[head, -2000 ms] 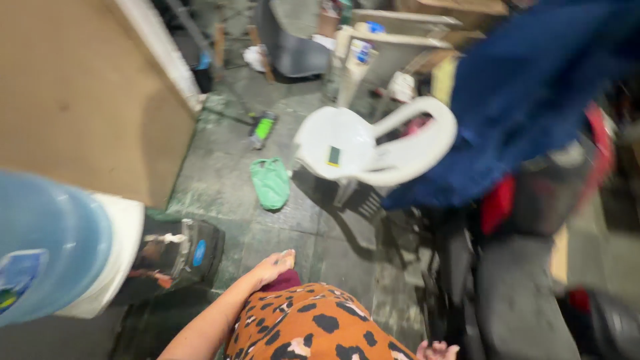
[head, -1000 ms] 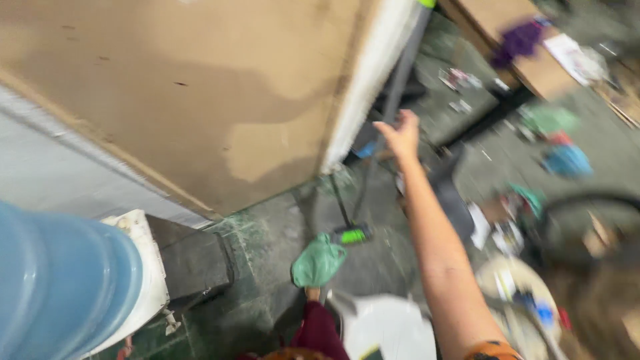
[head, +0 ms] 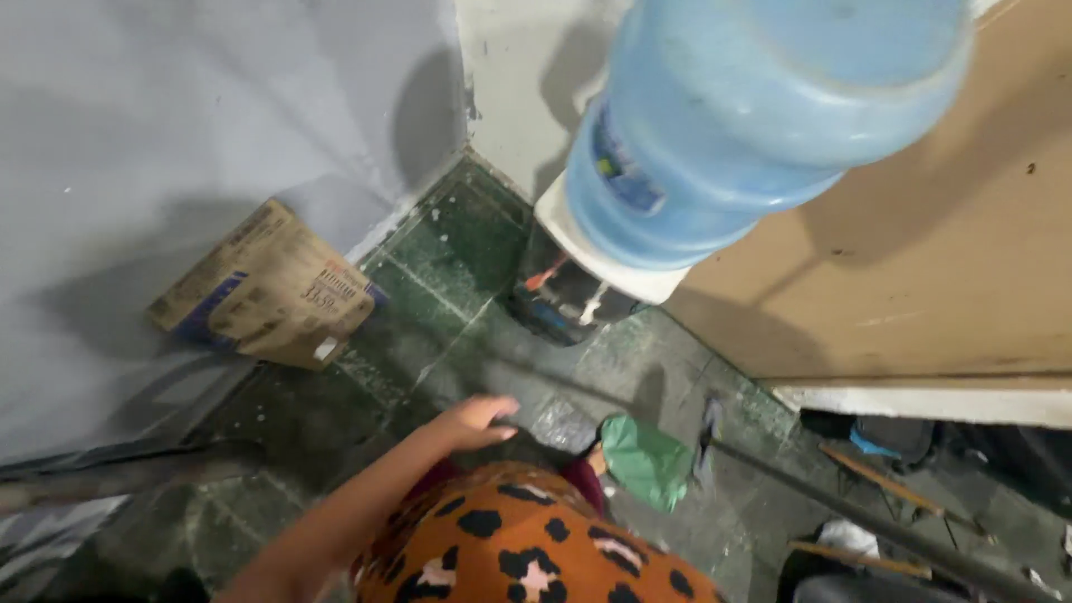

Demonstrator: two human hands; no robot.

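My left hand (head: 484, 421) is held over the tiled floor in front of my body, palm turned inward, with thumb and fingers apart and nothing between them. My right hand is out of view. Right of my left hand, a crumpled green plastic bag (head: 646, 462) lies on the floor beside my foot. A dark pole (head: 846, 507) runs from a blurred head (head: 708, 440) near the bag to the lower right edge, where its far end is cut off. Beyond my left hand is a water dispenser (head: 563, 293) topped by a large blue water jug (head: 712, 142).
A flattened cardboard box (head: 280, 293) leans against the grey wall (head: 209, 126) at left. A brown panel (head: 921, 251) stands at right. A blurred dark bar (head: 126, 473) crosses the lower left. Wooden-legged furniture (head: 904, 494) and dark objects are at the lower right.
The view has swung far to the left. The arm stretched toward the upright pole a second ago has left the view, and the pole now slants to the lower right. My left hand has come into view.
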